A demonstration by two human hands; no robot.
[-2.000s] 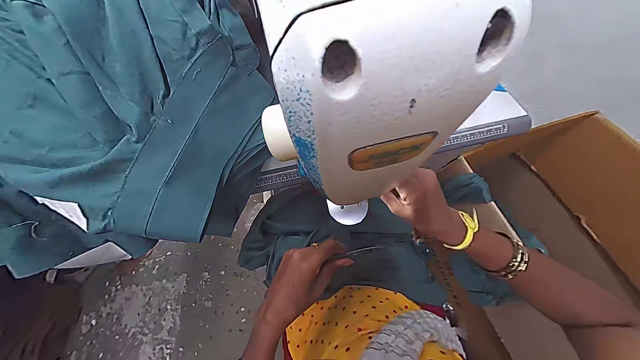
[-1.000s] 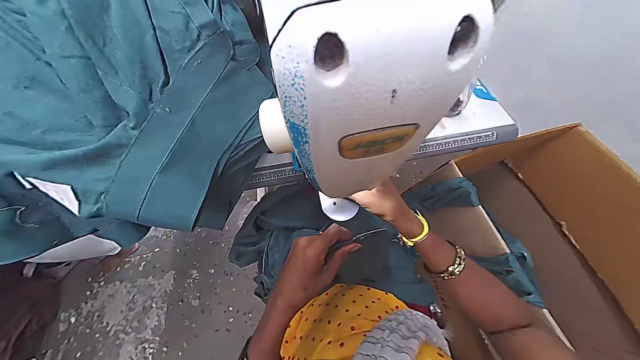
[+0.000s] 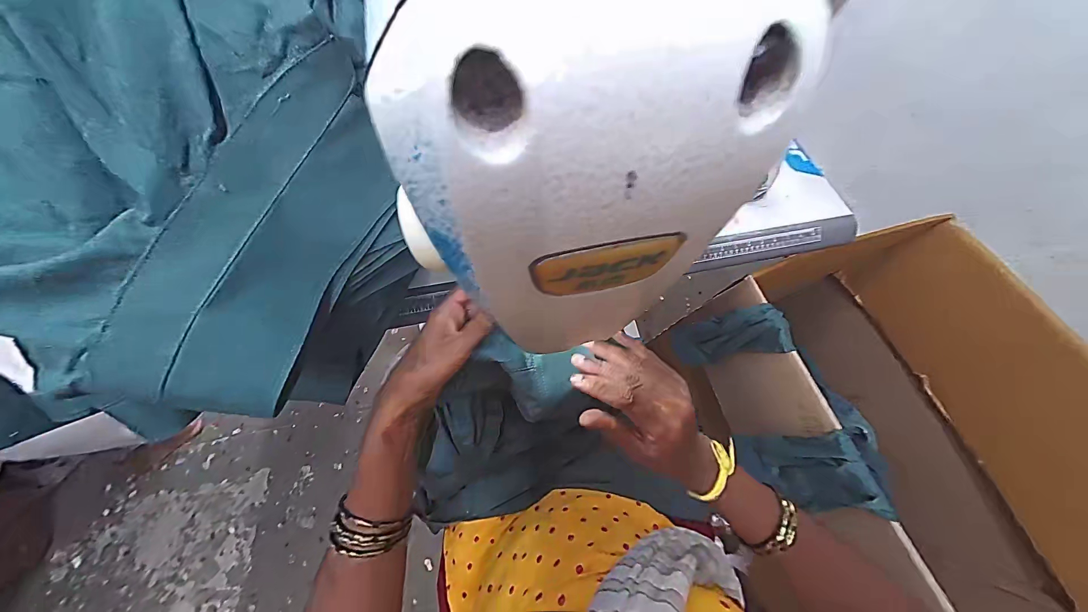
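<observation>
The white head of a Jack sewing machine fills the upper middle and hides the needle area. Below it, teal fabric hangs over the lap. My left hand pinches an edge of that fabric at the machine's lower left, thumb and fingers together. On the right, my right hand lies beside the fabric just under the head, fingers spread and partly bent; its fingertips are near or on the cloth.
A large pile of teal fabric covers the left side. At the right stands an open cardboard box with teal cloth strips over its flap. Speckled floor shows at lower left. A part of another person is at the far left edge.
My left hand has moved up to the machine's left side from the fabric over the lap. The right hand's fingers, partly hidden behind the head before, now show spread below it.
</observation>
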